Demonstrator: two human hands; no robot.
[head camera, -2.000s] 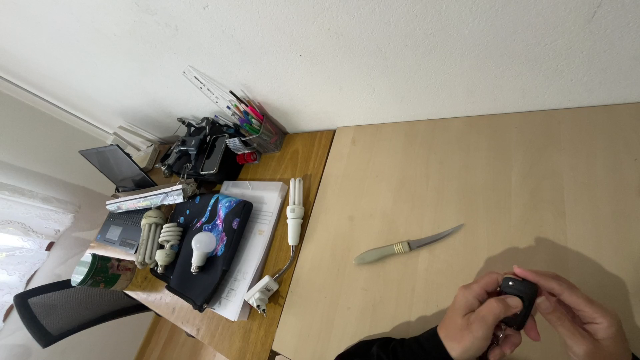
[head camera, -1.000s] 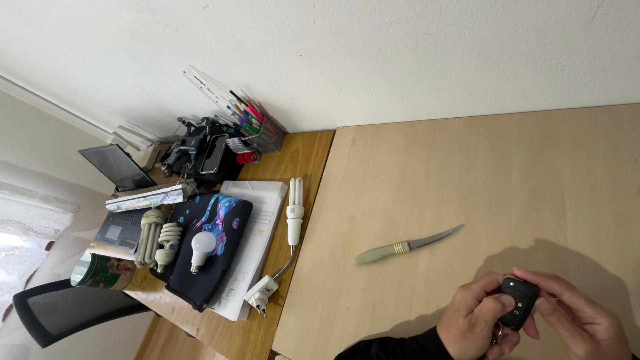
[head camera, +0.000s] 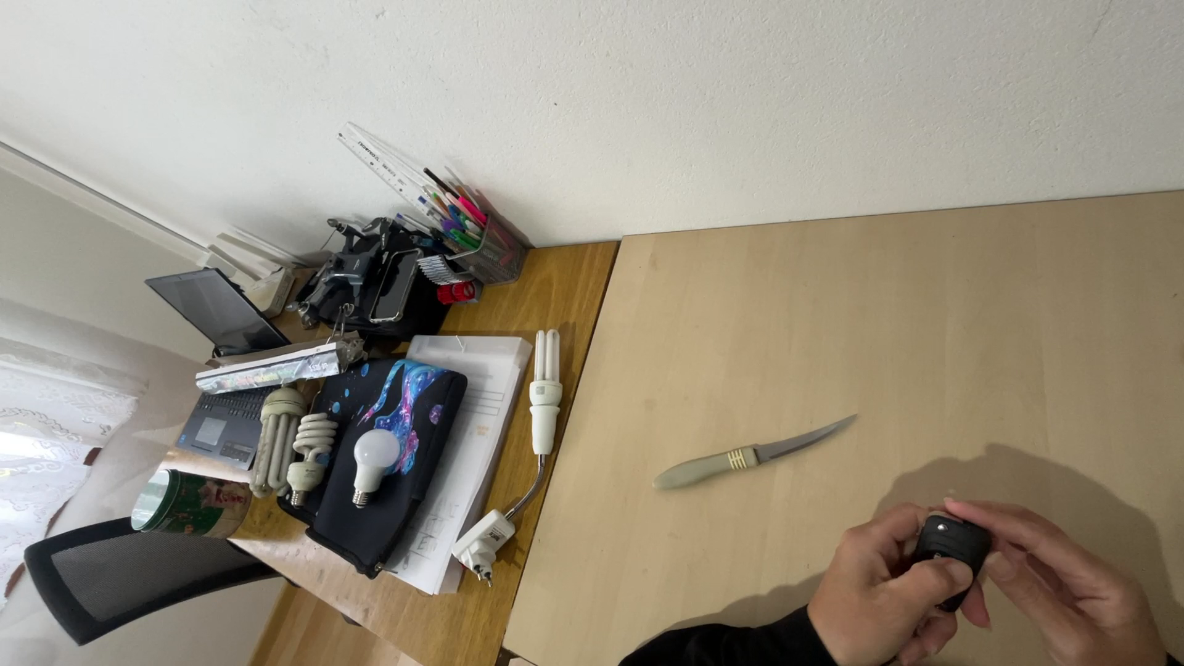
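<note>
At the lower right, my left hand (head camera: 883, 587) grips a small black key fob (head camera: 955, 544), its thumb lying across the face with the buttons. My right hand (head camera: 1073, 583) touches the fob's top and right side with its fingertips. Part of the fob is hidden under the fingers. A paring knife (head camera: 754, 453) with a grey-green handle and a curved blade lies on the pale wooden table (head camera: 832, 314), up and left of both hands, touched by neither.
On the adjoining desk at the left are a white lamp on a flexible plug-in holder (head camera: 546, 402), a bulb (head camera: 375, 462) on a dark sleeve (head camera: 421, 444), papers, fluorescent lamps, a laptop (head camera: 222, 425), a drone (head camera: 356, 268) and a pen holder (head camera: 499, 250). A chair (head camera: 157, 573) stands beside it.
My left thumb has shifted onto the face of the fob, covering buttons that showed a second ago. Both hands stay around the fob, and the knife has not moved.
</note>
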